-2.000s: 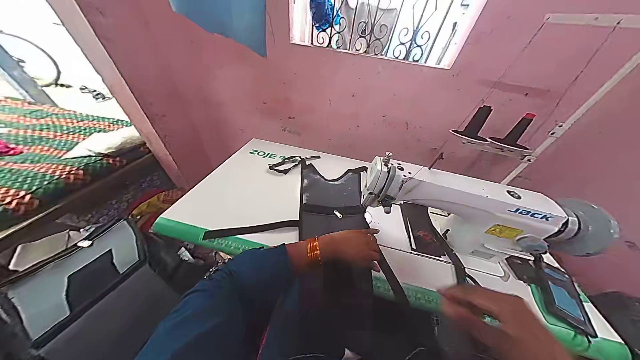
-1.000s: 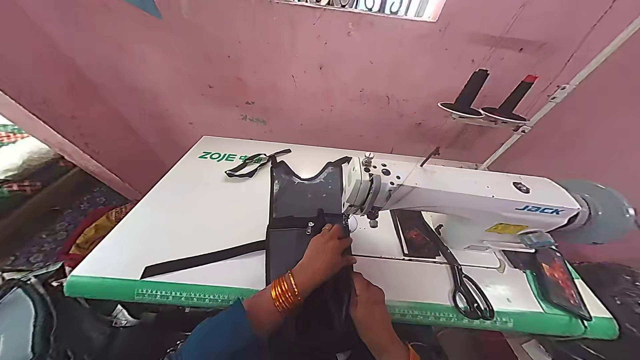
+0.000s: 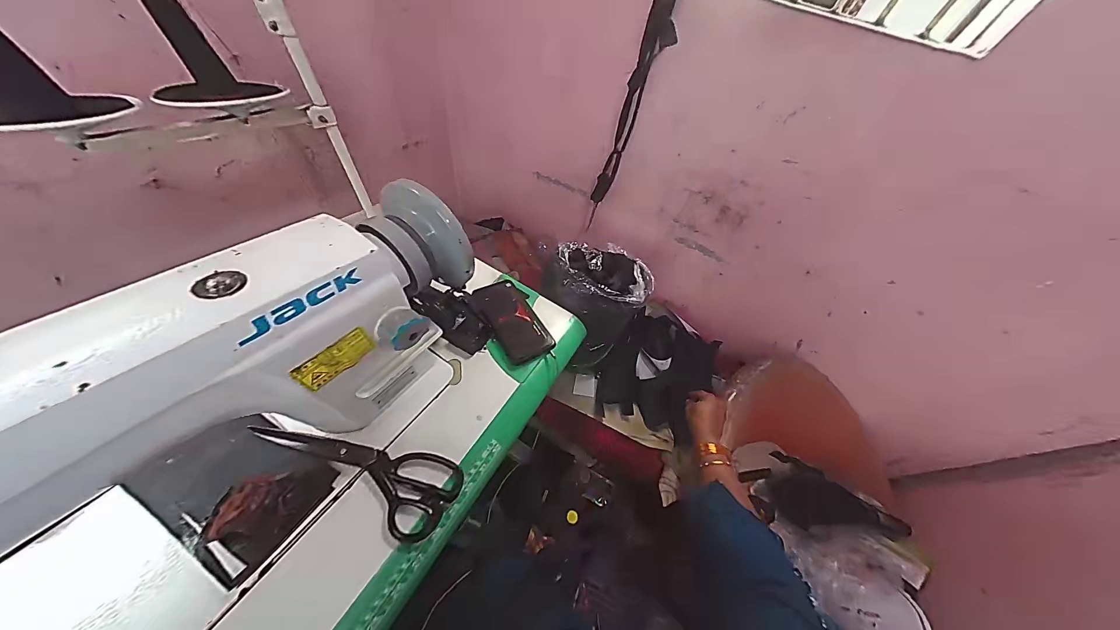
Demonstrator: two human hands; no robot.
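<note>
My right hand (image 3: 707, 418), with bangles at its wrist and a blue sleeve, reaches out to the right of the sewing table. Its fingers are at the edge of a heap of black fabric pieces (image 3: 669, 367); whether they grip any of it cannot be told. My left hand is out of view. On the white table with a green edge lie black-handled scissors (image 3: 385, 472), beside the white Jack sewing machine (image 3: 289, 306). A dark phone-like object (image 3: 514, 322) rests near the table's corner, by the machine's grey handwheel (image 3: 429, 232).
A black bin lined with clear plastic (image 3: 599, 293) stands beyond the table corner. An orange-brown rounded object (image 3: 805, 420) leans by the pink wall, with plastic-wrapped items (image 3: 849, 560) before it. Thread cones (image 3: 197, 52) stand at upper left. A black strap (image 3: 632, 105) hangs on the wall.
The view has swung far to the right. My right hand has left the black workpiece at the machine and is now at the fabric heap beyond the table. My left hand has gone out of view.
</note>
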